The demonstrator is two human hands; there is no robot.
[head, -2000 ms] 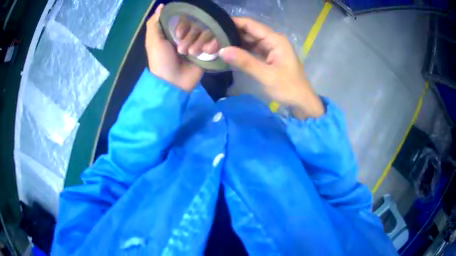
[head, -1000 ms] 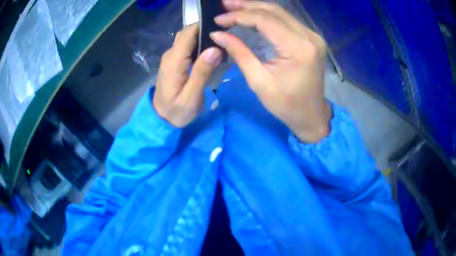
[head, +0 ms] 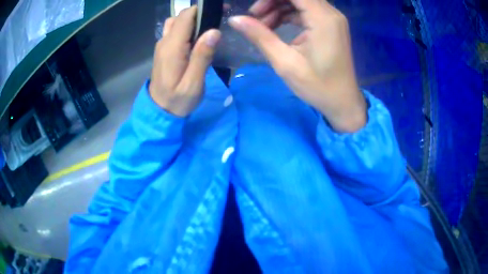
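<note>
A roll of black tape with a pale side is at the top of the view, seen nearly edge-on and cut off by the top edge. My left hand grips the roll, with the thumb on its near side and the fingers behind. My right hand is just right of the roll, its thumb and fingers apart. Its fingertips do not visibly touch the roll. Whether a strip of tape runs to them cannot be told.
White crinkled sheeting lies on the green-edged bench at the upper left. Dark crates stand on the floor at the left, by a yellow line. Large blue panels stand at the right.
The tape roll has turned from face-on to nearly edge-on. My right hand has come away from it. The view has swung right: the bench shows less, the blue panels more.
</note>
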